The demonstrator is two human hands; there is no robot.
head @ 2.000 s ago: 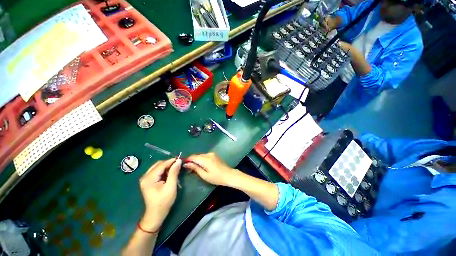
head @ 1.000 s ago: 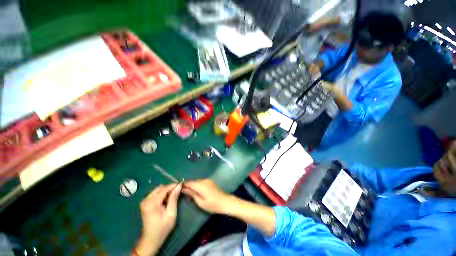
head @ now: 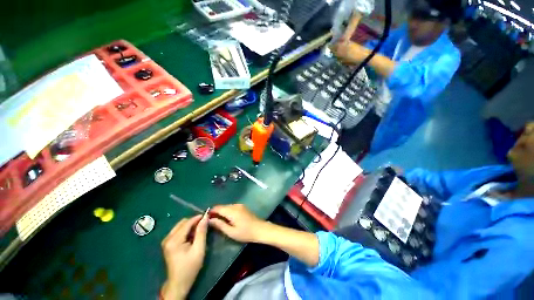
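My left hand [head: 186,249] pinches a small silver metal part [head: 206,213] between thumb and fingertips, above the front edge of the green mat. My right hand [head: 235,222] touches the left fingertips, its fingers closed at the same spot; what it grips is hidden. A slender grey strip [head: 186,203] extends up and left from the fingertips. One round unit [head: 143,225] with a pale face and dark bar lies left of my hands, another round unit [head: 163,175] farther back. Slim silver tweezers [head: 252,177] lie right of dark round parts [head: 227,177].
An orange electric screwdriver [head: 261,140] hangs at the back. Behind are a red parts bin [head: 221,142], a clear cup [head: 202,150] and a salmon-red tray [head: 175,99]. Yellow pieces [head: 103,214] lie left. Stacked black trays [head: 366,205] and co-workers in blue [head: 404,88] are at right.
The view has tilted and shifted, bringing more of the back shelf and co-workers into sight. Both hands remain together at the small part. A co-worker's hands at the far tray have moved.
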